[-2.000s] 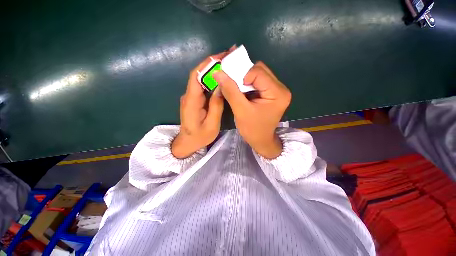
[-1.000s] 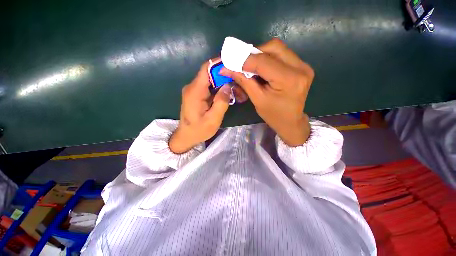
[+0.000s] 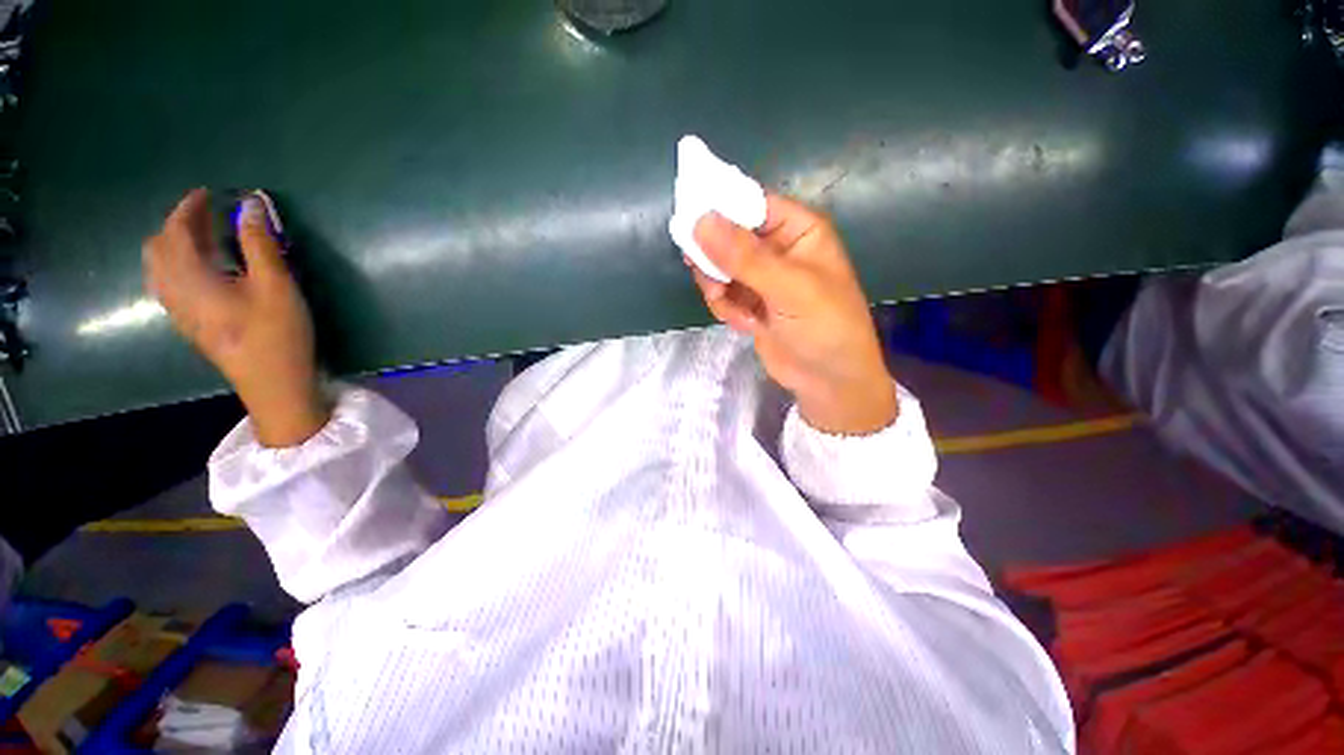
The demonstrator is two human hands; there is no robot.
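Note:
My left hand [image 3: 243, 303] is at the left over the green bench, its fingers around a smartwatch unit [image 3: 263, 216]. Only part of the unit's pale rim and a bluish-purple glow show between thumb and fingers. Whether the unit touches the bench I cannot tell. My right hand [image 3: 796, 295] is near the middle, above the bench's front edge. It pinches a folded white wipe [image 3: 715, 204] between thumb and fingers.
A clamped watch unit [image 3: 1095, 30] with silver clip loops lies at the bench's upper right. A round clear bottle [image 3: 612, 12] is cut off at the top. Dark clipped items line the left edge. Red stacks [image 3: 1179, 634] and blue crates [image 3: 111, 693] are on the floor. A person's grey sleeve [image 3: 1253, 347] is at right.
My left hand has moved far left with the watch unit, away from my right hand. My right hand still holds the wipe, now clear of the unit. The camera view has shifted.

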